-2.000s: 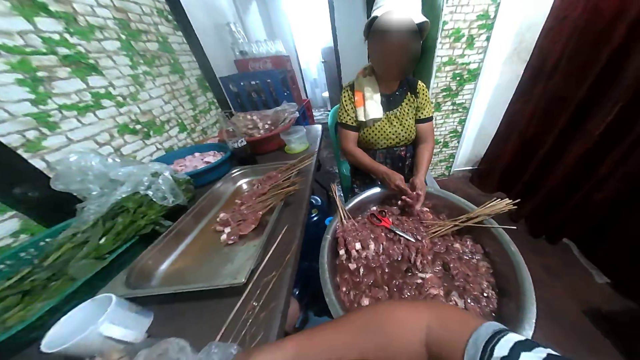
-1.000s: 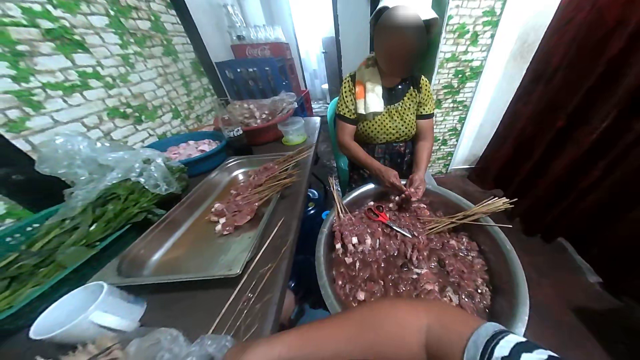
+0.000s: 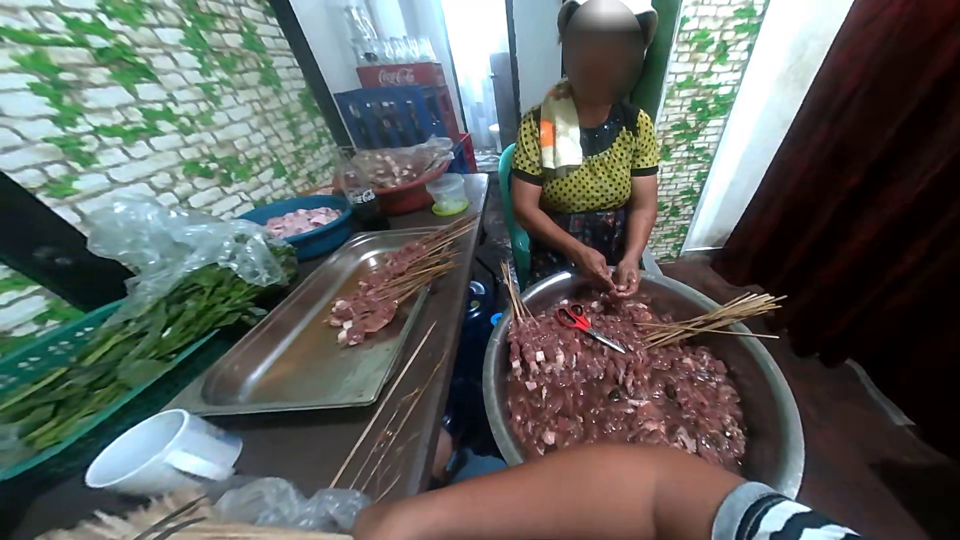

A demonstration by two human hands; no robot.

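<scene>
Neither of my hands shows; one bare arm (image 3: pixel 555 487) with a striped sleeve crosses the bottom, in front of the near rim of a large metal basin (image 3: pixel 787 435). Cut raw meat (image 3: pixel 622 405) in liquid fills much of the basin. Red-handled scissors (image 3: pixel 589 328) lie on the meat. A bundle of wooden skewers (image 3: pixel 720 319) rests over the right rim, and more skewers (image 3: pixel 516 296) stand at the left. Across the basin a seated person's hands (image 3: pixel 615 279) are close together over the meat. Skewered meat (image 3: pixel 375 300) lies in a metal tray (image 3: pixel 300 375) on the table.
A white mug (image 3: pixel 161 454), loose sticks (image 3: pixel 390 412) and crumpled plastic lie near the table's front. Leafy greens (image 3: pixel 142 352) fill a green basket at left. Behind are a blue basin (image 3: pixel 319 244) of pale meat, a red basin (image 3: pixel 412 196), a lidded tub (image 3: pixel 448 195) and a bottle.
The view has shifted slightly. The seated person's hands stay together over the far side of the basin; nothing else has plainly changed.
</scene>
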